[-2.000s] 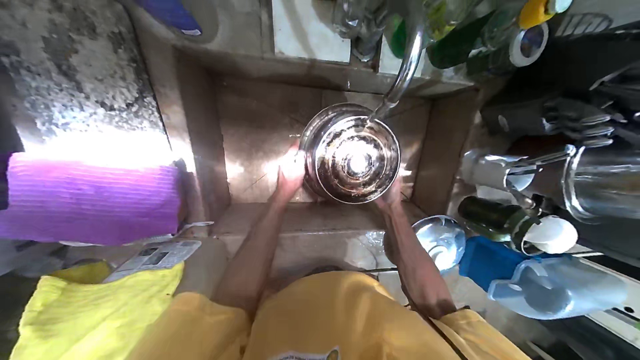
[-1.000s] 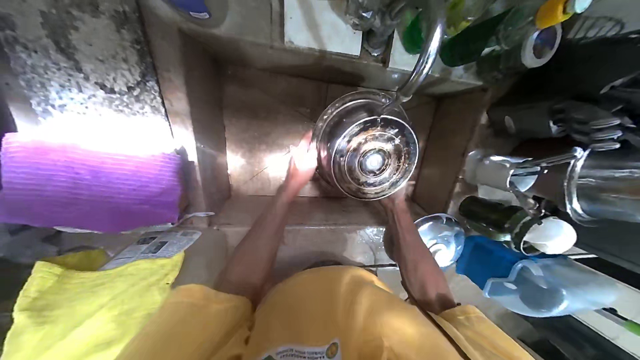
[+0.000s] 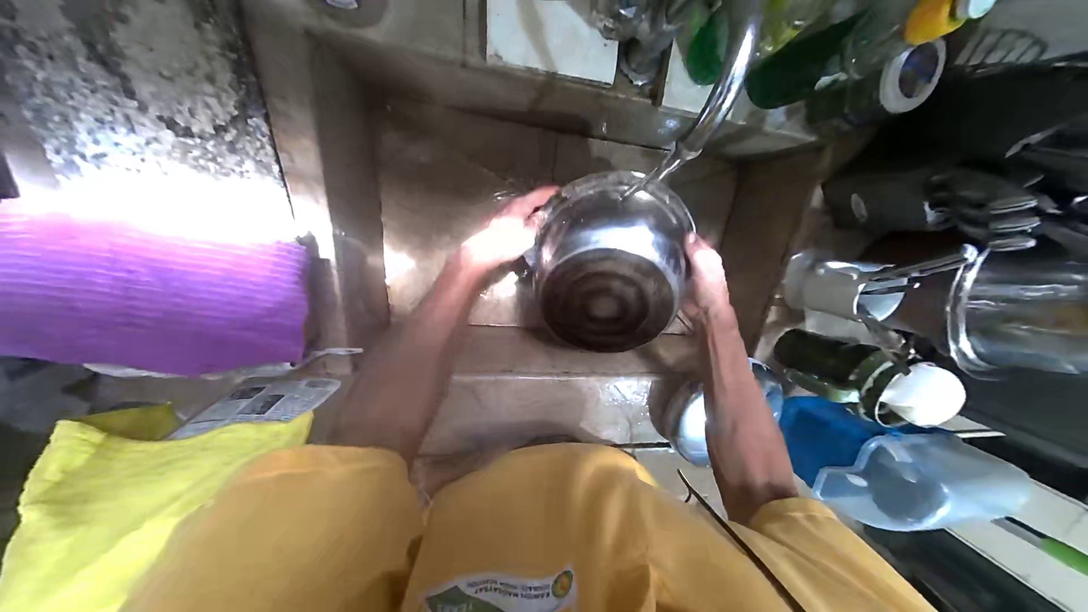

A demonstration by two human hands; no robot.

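Observation:
A shiny metal bowl (image 3: 616, 263) is tilted over the tiled sink basin (image 3: 442, 221), its darker ringed underside showing toward me. My left hand (image 3: 510, 229) grips the bowl's left side, and my right hand (image 3: 705, 274) holds its right side. Water runs from the curved metal faucet (image 3: 727, 85) at the bowl's far rim. Parts of the fingers are hidden behind the bowl.
On the left lie a purple ribbed cloth (image 3: 153, 293) and a yellow cloth (image 3: 153, 493). A metal bowl (image 3: 690, 425), a blue container (image 3: 820, 438), a clear plastic pitcher (image 3: 926, 480) and a green glass jar (image 3: 824, 361) stand at the right. Bottles (image 3: 807, 64) line the back ledge.
The bowl has tipped: earlier frames show its round ringed face within the rim, and now its outer side and underside show. Both hands stay on it.

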